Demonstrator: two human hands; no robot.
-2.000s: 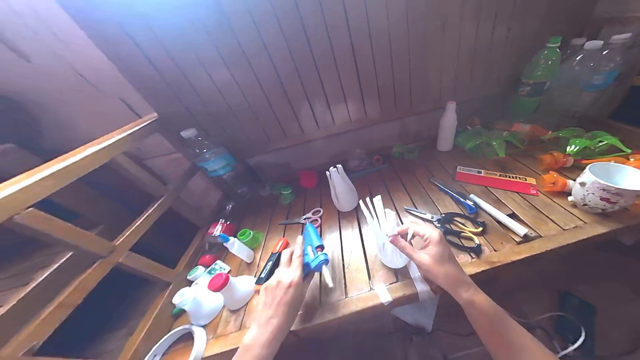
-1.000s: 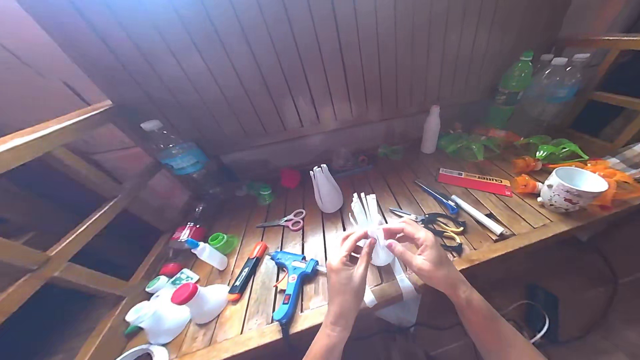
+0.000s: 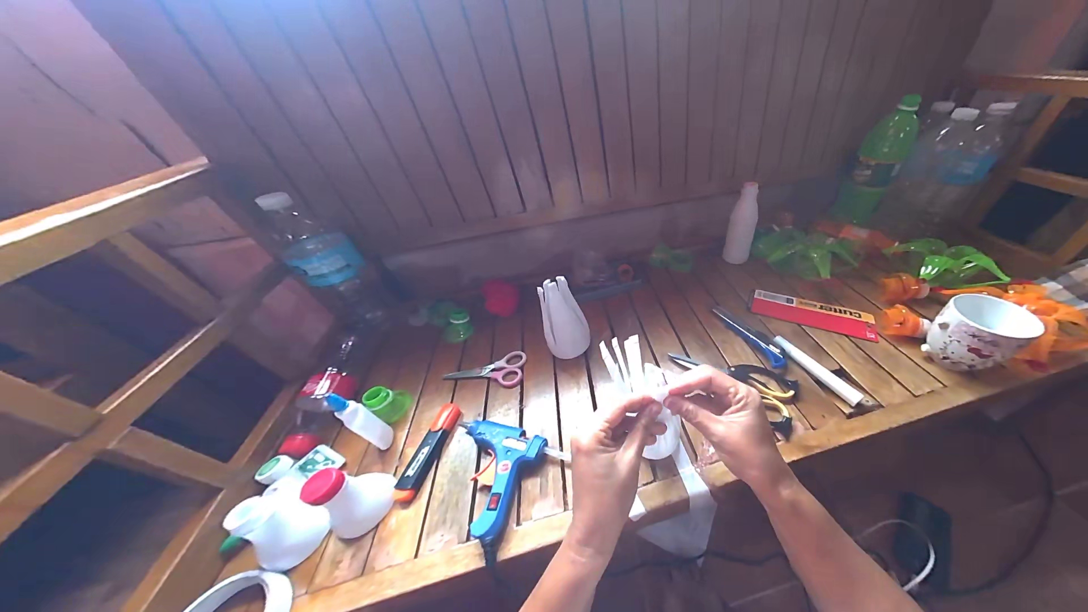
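Near the front edge of the slatted wooden table is a white plastic piece (image 3: 659, 442) with upright strips cut into its top. My left hand (image 3: 616, 438) pinches it from the left between thumb and fingertips. From the right, the thumb and index finger of my right hand (image 3: 722, 412) grip the same piece, close to the left fingertips. A blue hot glue gun (image 3: 506, 476) lies left of my left hand. Behind stands a similar white strip-cut plastic piece (image 3: 563, 321), its strips gathered upward. Pink-handled scissors (image 3: 501, 371) lie to its left.
Black-and-yellow pliers (image 3: 769, 391), a blue cutter knife (image 3: 756, 340), a white stick (image 3: 820, 371) and a red box (image 3: 814, 316) lie to the right, near a patterned cup (image 3: 982, 336). An orange-black marker (image 3: 427, 453), a glue bottle (image 3: 364, 422) and white plastic bottle tops (image 3: 361, 501) are left.
My left hand held the glue gun two seconds ago. It let go, and the gun now lies on the table. My left hand moved right to the white strip-cut piece beside my right hand.
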